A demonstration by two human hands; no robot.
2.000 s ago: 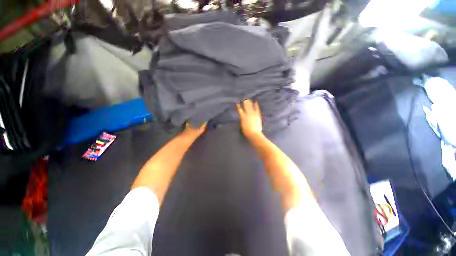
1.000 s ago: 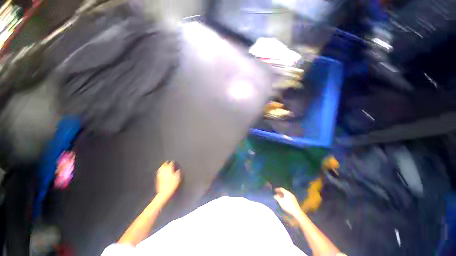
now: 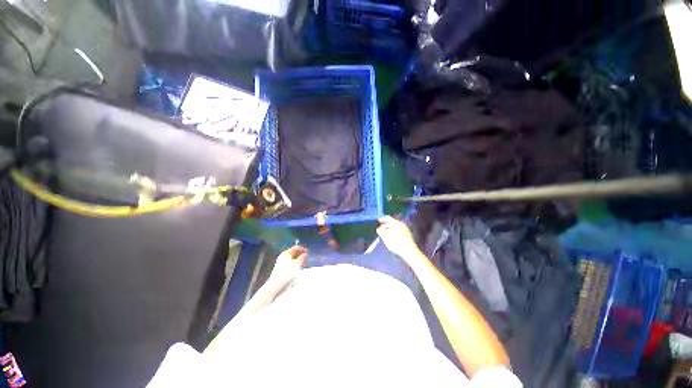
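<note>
A deep blue plastic crate (image 3: 373, 144) stands in front of me, its near rim close to my hands. Dark garments (image 3: 319, 155) lie flat inside it. My right hand (image 3: 393, 233) is at the crate's near right corner; I cannot tell if its fingers grip the rim. My left hand (image 3: 290, 260) is below the near rim, apart from the crate, with its fingers curled; I cannot tell if it holds anything.
The dark padded table (image 3: 114, 265) is on the left, with a yellow hose (image 3: 83, 206) and a metallic fitting crossing above it. A white board (image 3: 224, 110) lies beside the crate. Dark garment piles (image 3: 493, 144) and a thin pole (image 3: 531, 192) are on the right.
My view has turned right, from the table to the crate. My hands have left the garment stack on the table. My right hand has come to the crate's corner.
</note>
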